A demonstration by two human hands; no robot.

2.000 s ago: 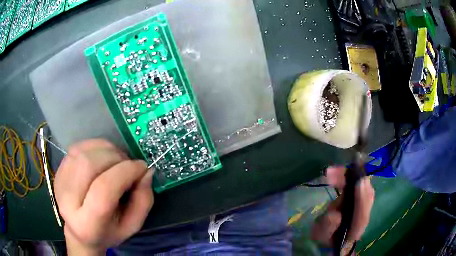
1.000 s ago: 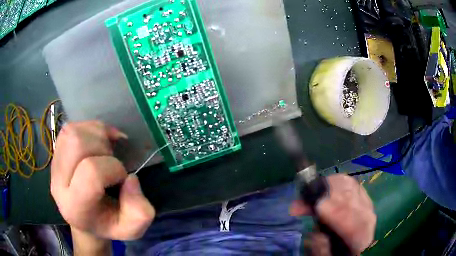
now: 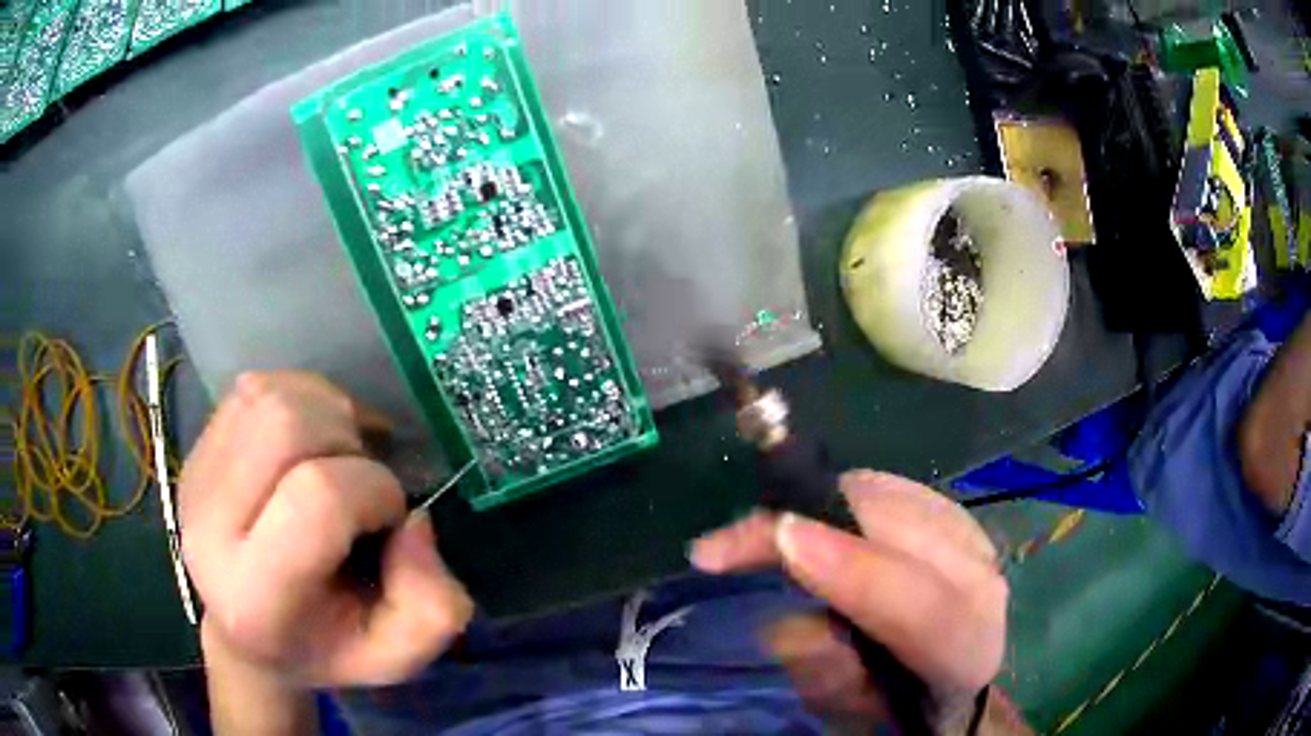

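Note:
A green circuit board point(image 3: 496, 266) lies solder side up on the grey mat point(image 3: 245, 230). My left hand point(image 3: 309, 539) is left of the board's near end and pinches a thin solder wire point(image 3: 449, 486), whose tip reaches the board's near-left corner. My right hand point(image 3: 891, 590) holds the soldering iron point(image 3: 784, 446) by its black handle, right of the board. The iron's tip is blurred over the mat's near-right edge; I cannot see it touch the board.
A cream-yellow pot point(image 3: 884, 281) with silvery solder bits stands right of the mat. Beyond it are a sponge tray point(image 3: 1047, 180) and a yellow box point(image 3: 1211, 187). An orange-yellow wire coil point(image 3: 65, 431) and a thin silvery tool point(image 3: 166, 482) lie at left. Another person's arm point(image 3: 1236, 453) is at right.
My right hand and the iron have moved left from beside the pot toward the board. The left hand's wire has shifted from across the board's near part to its near-left corner. The view has shifted.

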